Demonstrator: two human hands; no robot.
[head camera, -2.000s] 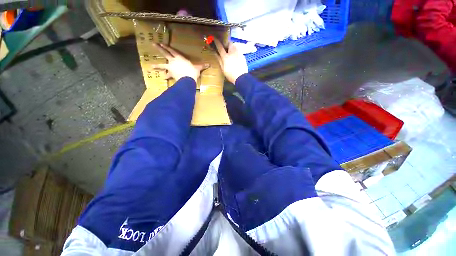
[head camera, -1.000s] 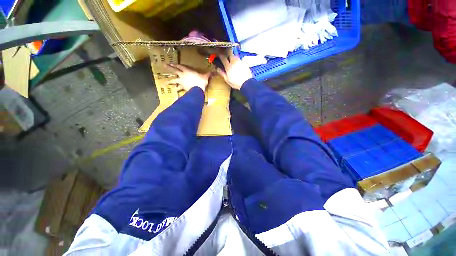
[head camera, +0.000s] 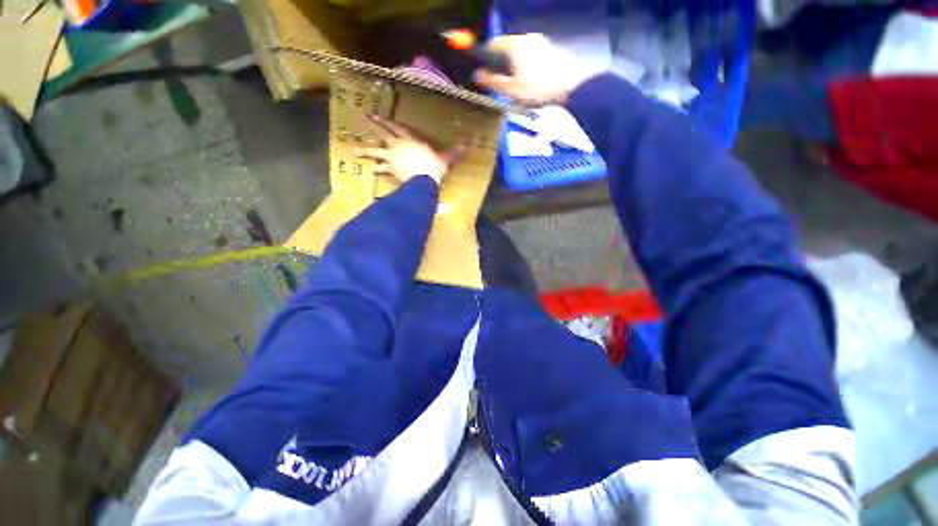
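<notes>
A brown cardboard carton (head camera: 350, 205) with printed marks on its side stands upright against my front, its open top away from me. My left hand (head camera: 406, 154) lies flat on the printed panel with fingers spread, holding nothing. My right hand (head camera: 530, 70) is raised at the carton's upper right edge, slightly blurred. It is closed around a utility knife (head camera: 461, 41) with an orange-red end, which points left over the carton's opening. The blade cannot be made out.
A blue plastic crate (head camera: 550, 170) with white pieces stands right of the carton, partly behind my right arm. Stacked flat cardboard (head camera: 87, 401) lies at lower left. A red container (head camera: 597, 303) is by my right side. A person's red sleeve (head camera: 890, 139) shows at the right.
My right hand has lifted off the carton panel and moved up and right with the knife. My left hand stays on the panel. The view has shifted.
</notes>
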